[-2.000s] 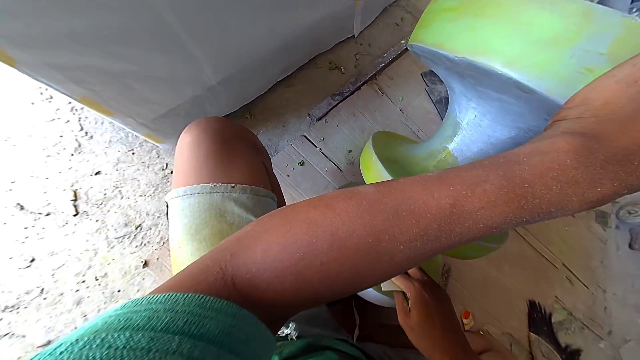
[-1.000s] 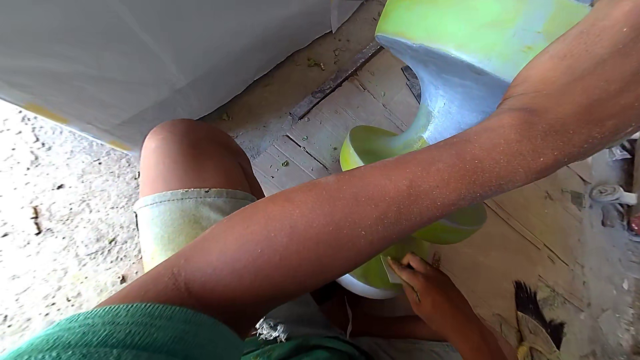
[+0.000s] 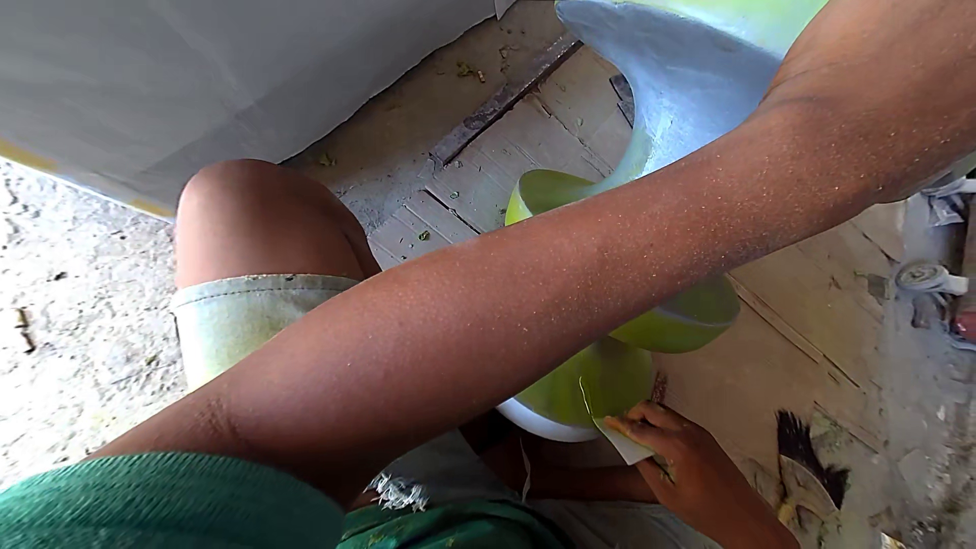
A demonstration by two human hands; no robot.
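Observation:
My right hand point(image 3: 671, 454) is at the lower right, its fingers closed on a small pale folded sheet point(image 3: 627, 444). The sheet's upper edge lies against or just in front of the yellow-green lower lobe point(image 3: 610, 374) of a large curved painted object. That object has a white lower rim, further green lobes and a smooth grey-blue neck point(image 3: 671, 76) rising to a green top. My left arm stretches across the view from the green sleeve to the upper right, hiding the object's middle. The left hand itself is out of view.
A large grey panel or hull-like surface point(image 3: 191, 84) fills the upper left. A dark flat strip point(image 3: 503, 103) lies on the dusty boards. A dark-bristled brush point(image 3: 810, 461) is at the lower right, with a whitish roll point(image 3: 923, 276) at the right edge. My bent knee is on the left.
My right hand, still holding the sheet, has shifted slightly over the lower lobe, and more of that green surface shows than two seconds ago. The left arm remains stretched across.

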